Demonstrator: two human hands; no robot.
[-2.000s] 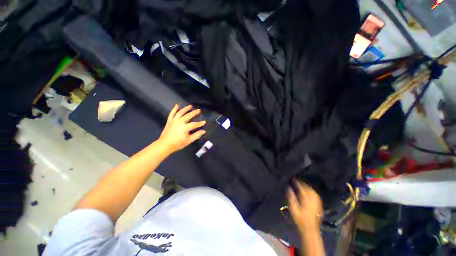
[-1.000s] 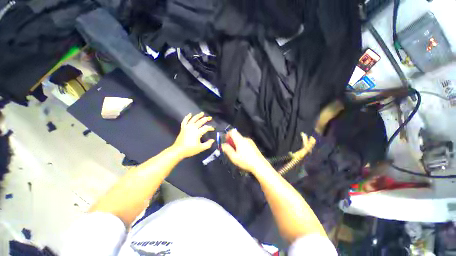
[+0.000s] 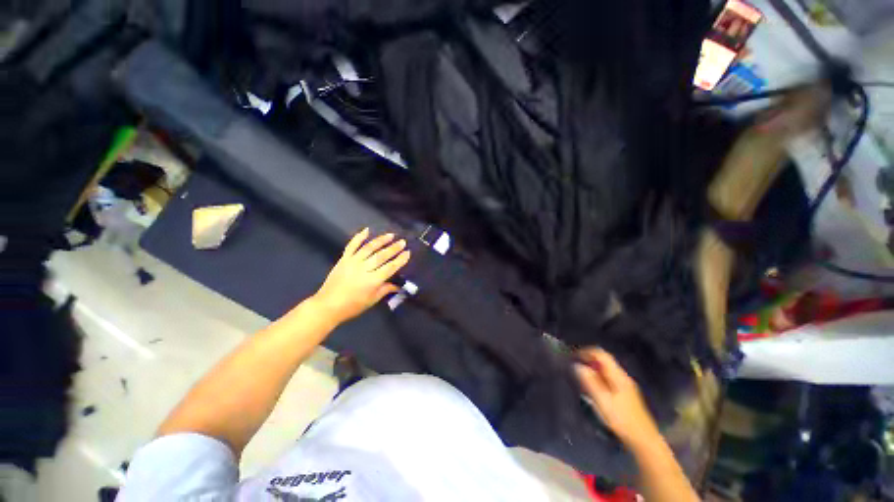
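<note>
Black cloth point(image 3: 471, 309) lies along the dark table and over the end of the narrow grey padded arm point(image 3: 284, 167). Two small white labels show on it, one point(image 3: 441, 242) past my left fingertips and one point(image 3: 397, 296) by my left thumb. My left hand point(image 3: 361, 279) lies flat on the cloth at the arm's near end, fingers apart, gripping nothing. My right hand point(image 3: 610, 390) is blurred at the lower right, with its fingers curled at the steam iron. Only a small shiny tip of the iron point(image 3: 557, 342) shows beyond the fingertips; the rest is hidden or blurred.
A cream wedge point(image 3: 216, 225) lies on the table's left part. A big black garment heap point(image 3: 588, 147) fills the back. A thick tan hose point(image 3: 730, 211) hangs at the right, near a red and white edge point(image 3: 814, 358). Dark scraps lie on the pale floor at left.
My right hand has moved from beside my left hand to the lower right, away from the labels. The tan hose has swung right. My left hand stays on the cloth.
</note>
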